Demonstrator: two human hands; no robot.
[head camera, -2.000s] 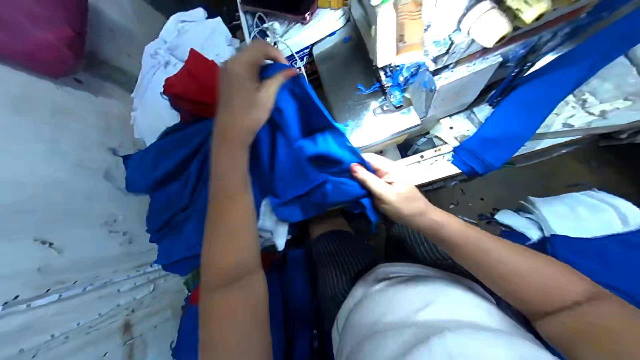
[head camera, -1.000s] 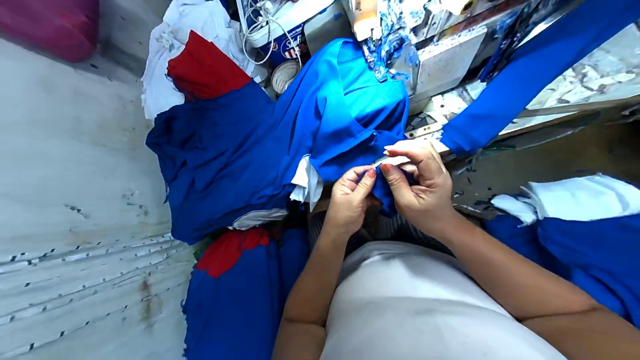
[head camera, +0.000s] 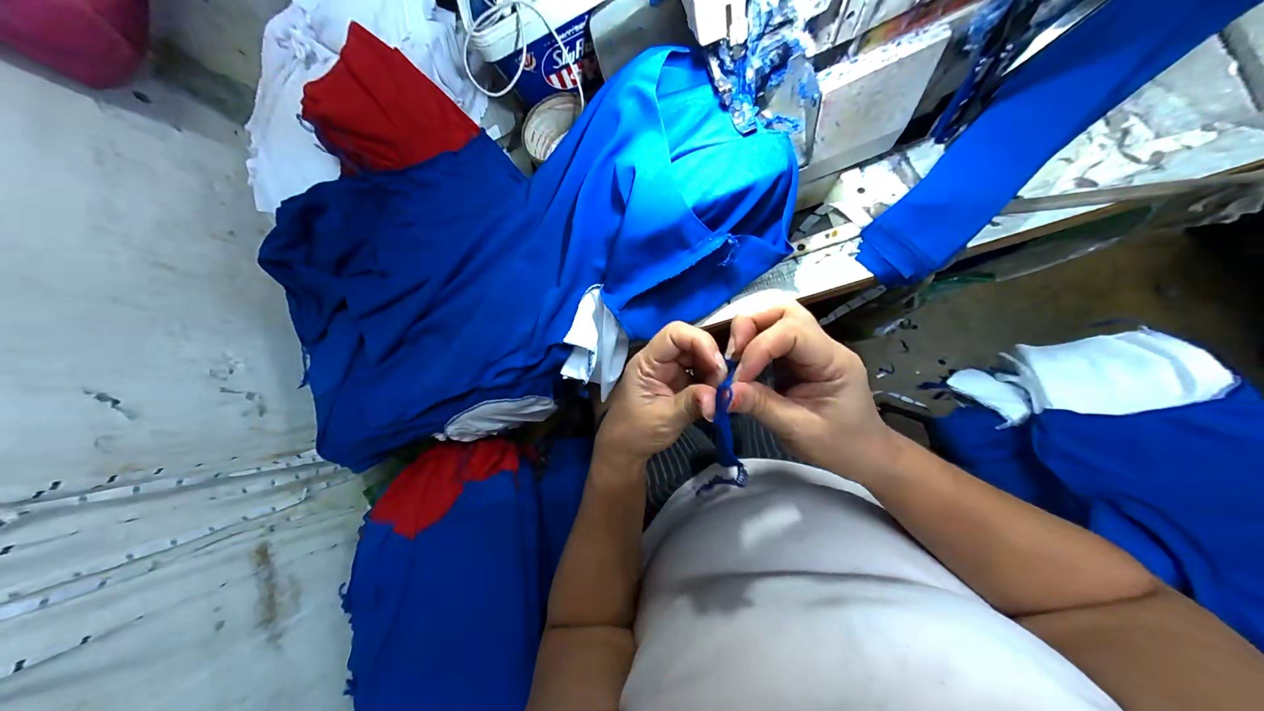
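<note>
Between the fingertips of my left hand (head camera: 671, 380) and my right hand (head camera: 805, 380) is a narrow blue fabric strip (head camera: 726, 420), its lower end hanging over my shirt with loose thread and a pale bit on it. Just beyond my hands lies a blue garment (head camera: 632, 197), its bright part spread below the sewing machine's needle area (head camera: 746, 99) and its darker part reaching left. A white fabric piece (head camera: 595, 341) pokes out at its near edge, close to my left hand.
Red cloth (head camera: 395, 104) and white cloth (head camera: 281, 89) are heaped at upper left, near a tub (head camera: 548, 123). A long blue strip (head camera: 1027, 138) crosses the machine table (head camera: 1136, 148). Blue fabric (head camera: 1155, 464) with white parts lies at right; more blue fabric (head camera: 449, 602) hangs at lower left.
My hands have come together from holding the blue garment apart, and the garment now lies released by the machine. Since one second ago, a narrow blue strip has come into plain view between my fingers.
</note>
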